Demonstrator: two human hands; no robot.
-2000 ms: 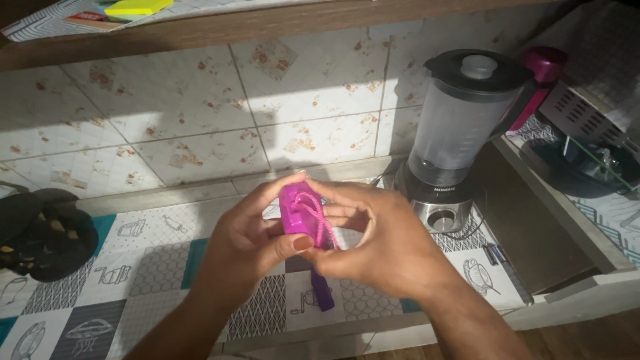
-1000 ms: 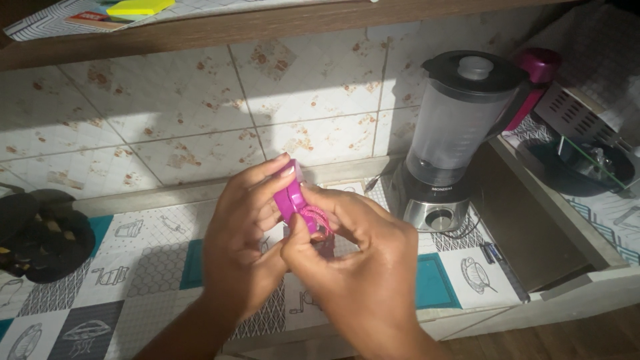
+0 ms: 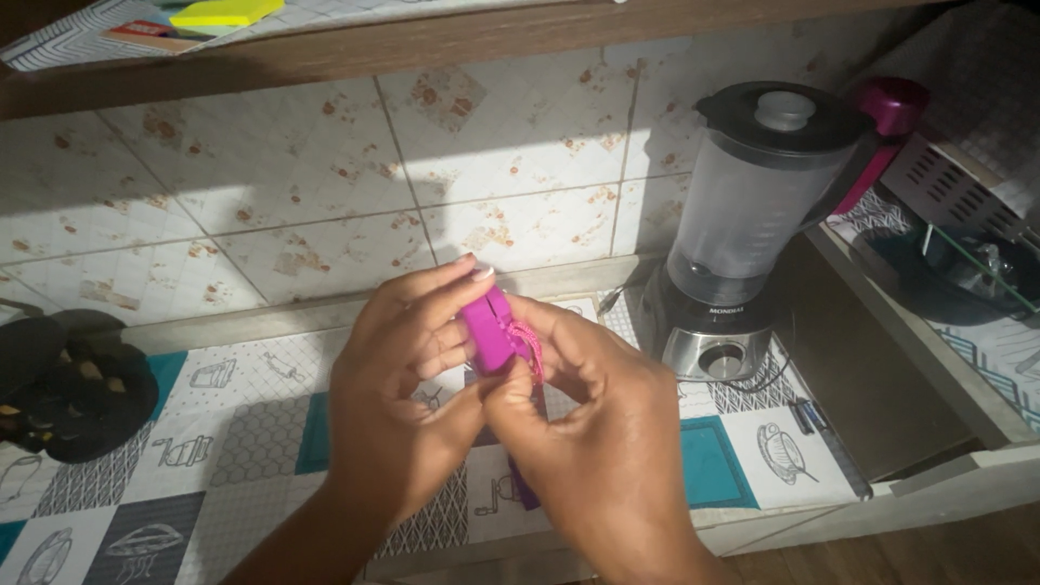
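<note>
Between both hands, above the counter, is a small magenta plastic object [image 3: 489,331] with a pink braided cord [image 3: 528,345] looped at its right side. My left hand [image 3: 406,382] holds its left side and top with the fingertips. My right hand [image 3: 589,406] grips its lower right part near the cord with thumb and fingers. A dark purple item [image 3: 524,485] shows partly below, behind my right hand; whether it joins the cord cannot be told.
A Mondial blender [image 3: 751,195] stands right on the patterned counter cover [image 3: 252,439], before a tiled wall [image 3: 309,179]. A black object [image 3: 81,386] lies left. A wooden shelf [image 3: 487,32] runs above. Two small dark items [image 3: 808,418] lie beside the blender.
The right hand has moved in closer around the lower part of the magenta object, and its thumb now presses near the cord. The object has stayed held between both hands.
</note>
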